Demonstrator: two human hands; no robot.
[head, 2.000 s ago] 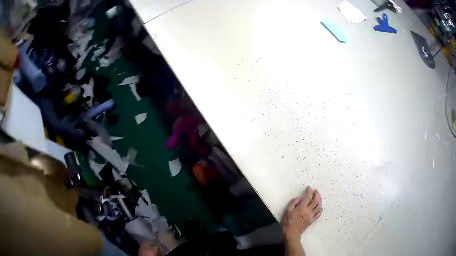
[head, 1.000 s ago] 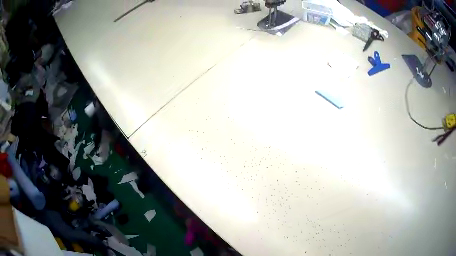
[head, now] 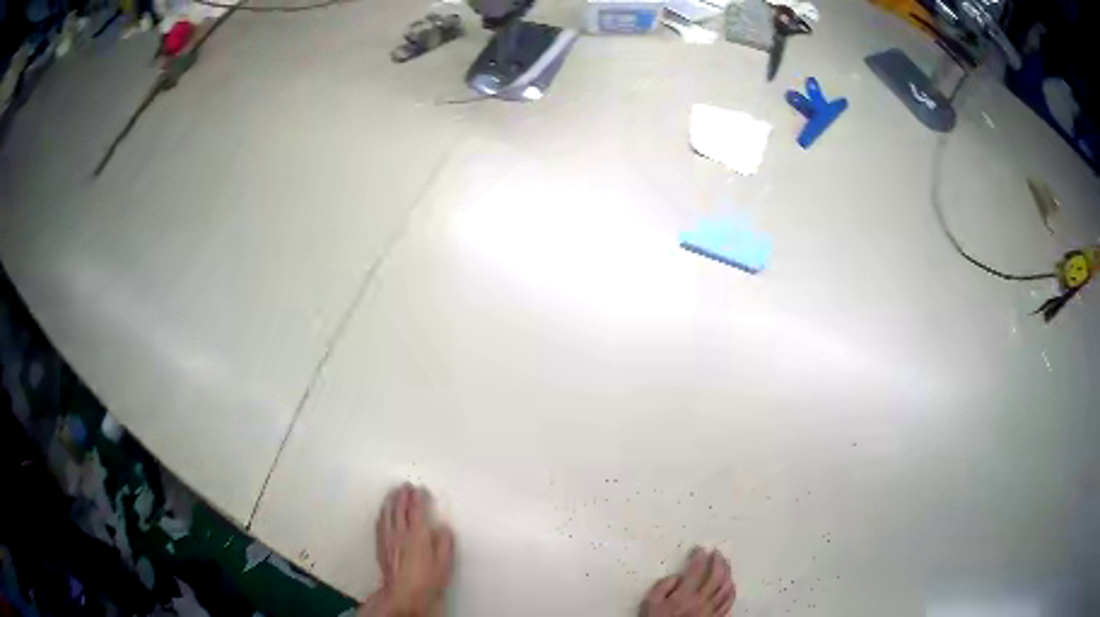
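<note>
The pale glossy table top lies in front of me, with a thin dark seam line and small dark specks near its lower part. My left hand rests flat on it at the lower middle, right of the seam, holding nothing. My right hand rests on it further right, among the specks, partly cut off by the bottom edge; nothing shows in it. A light blue flat piece and a white slip lie beyond my hands.
A blue clamp, dark shears and a plastic box lie at the back. A cutting machine stands left of the box. A long ruler lies far left. A yellow connector is right. Scraps cover the green floor.
The view has swung left and over the table. One hand showed on the table two seconds ago and none one second ago; now both rest on it.
</note>
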